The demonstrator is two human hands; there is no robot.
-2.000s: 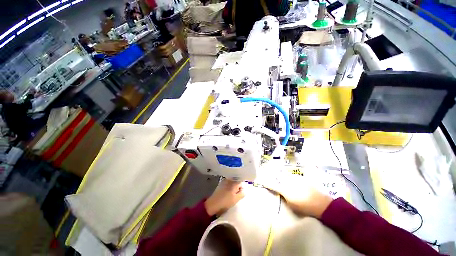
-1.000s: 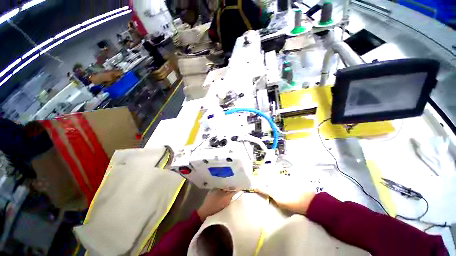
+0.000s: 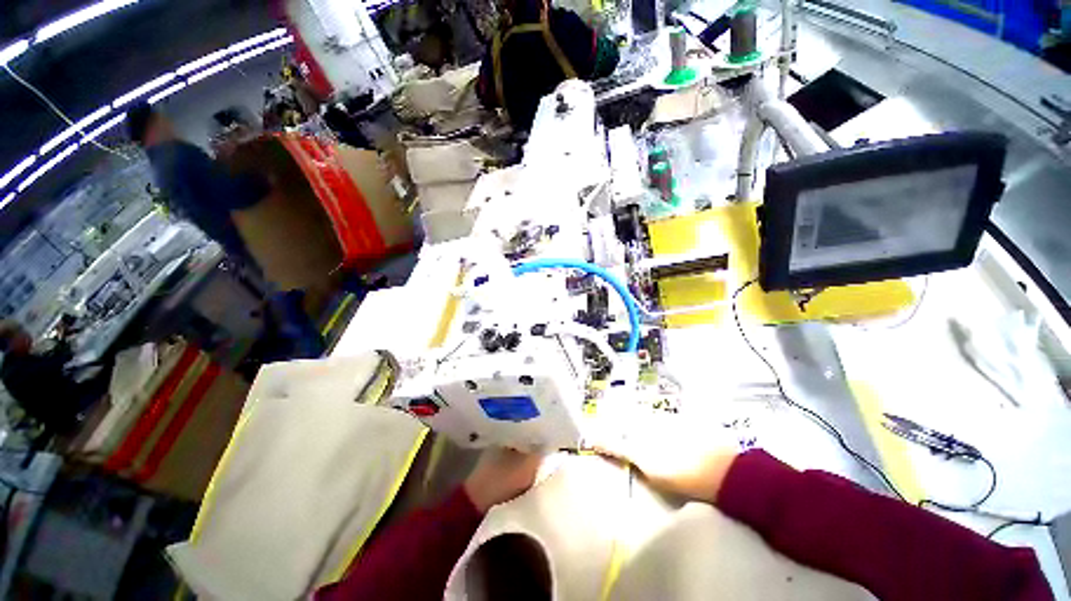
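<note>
A beige fabric piece [image 3: 564, 517] with a yellow binding tape [image 3: 613, 561] lies in front of the white sewing machine head [image 3: 499, 405], its left part curled into a tube. Its far edge is at the machine, below the head. My left hand [image 3: 505, 473] holds the edge on the left, close under the head. My right hand [image 3: 681, 466] lies on the fabric at the right of the seam, overexposed by the lamp, and holds the edge there. The fingertips of both hands are partly hidden. The needle cannot be seen.
A stack of workpieces [image 3: 308, 470] with yellow edges lies left. The touchscreen [image 3: 881, 217], thread snips [image 3: 930, 437] and black cable [image 3: 810, 411] are on the right. A blue air hose [image 3: 605, 278] curves on the machine. A person [image 3: 200, 188] is by a carton [image 3: 294, 217]; another person [image 3: 540, 59] is behind.
The view has shifted. A person and a large carton with red tape now show farther back on the left. My hands stay at the fabric edge with little visible change.
</note>
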